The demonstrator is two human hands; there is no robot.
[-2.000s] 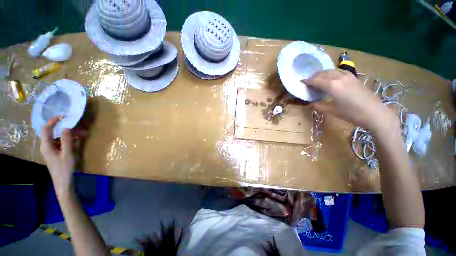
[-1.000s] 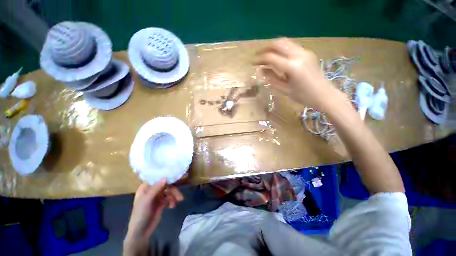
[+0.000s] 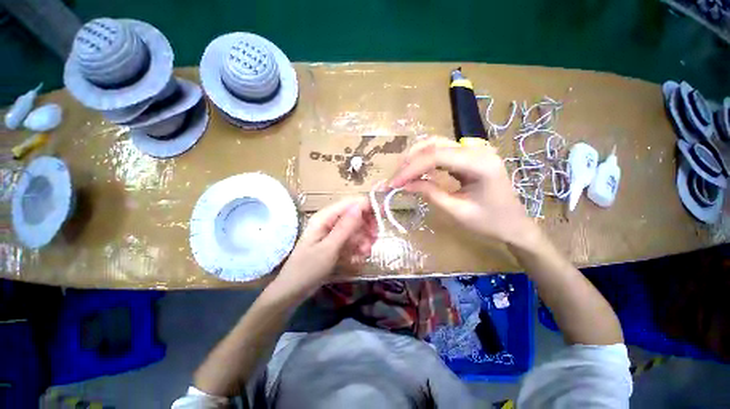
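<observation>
A short white cord [image 3: 383, 209] is bent into a loop between my two hands, over the front edge of the stained cardboard [image 3: 324, 173]. My left hand [image 3: 332, 240] holds one part of it with closed fingertips. My right hand [image 3: 460, 188] pinches another part from the right. A small white dab or tip [image 3: 355, 164] stands among dark stains on the cardboard. A pale hat [image 3: 244, 227] lies upside down, crown down, on the table left of my left hand.
Stacked hats [image 3: 120, 68] and another stack [image 3: 249, 77] stand at back left. An upturned hat [image 3: 42, 201] lies far left. A black-yellow tool [image 3: 467, 108], loose cords [image 3: 544, 140] and white bottles [image 3: 582, 169] lie right. Hats [image 3: 695, 152] line the far right. A blue bin [image 3: 512, 343] is below.
My left hand has let go of the upturned hat and moved right to the cord. My right hand has come down to the cord too. The black-yellow tool is in view again.
</observation>
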